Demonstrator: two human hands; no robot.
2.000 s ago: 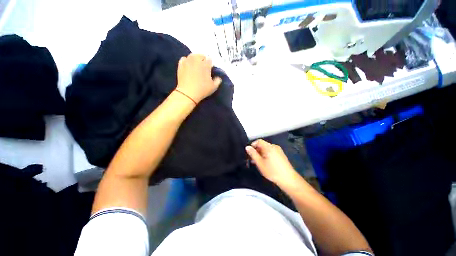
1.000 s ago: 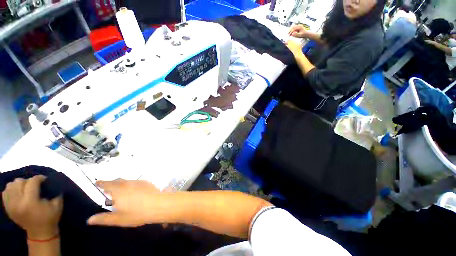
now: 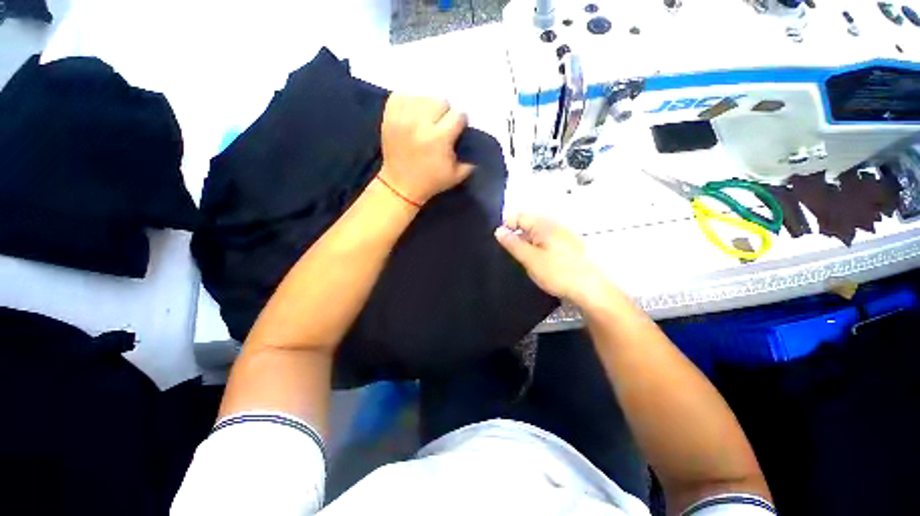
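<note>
A black garment piece (image 3: 303,191) lies bunched on the white table, left of the needle, and hangs over the front edge. My left hand (image 3: 422,149) is on its upper right part, fingers curled on the cloth. My right hand (image 3: 545,254) pinches the cloth's right edge between thumb and fingers, in front of the needle. The white sewing machine (image 3: 746,91) with a blue stripe stands at the upper right. Its presser foot area (image 3: 547,154) is a little apart from the cloth. The fingertips of my left hand are partly hidden.
Shears (image 3: 731,222) with green and yellow handles lie right of the needle, beside brown scraps (image 3: 847,202) and a small dark plate (image 3: 684,136). Black garment stacks (image 3: 91,161) lie at the left. A measuring strip (image 3: 767,280) runs along the front edge. A blue crate (image 3: 777,336) is below right.
The view swung right to the machine and a seated person, then back down to the cloth. My right hand has moved from over the table by the needle to pinching the cloth edge.
</note>
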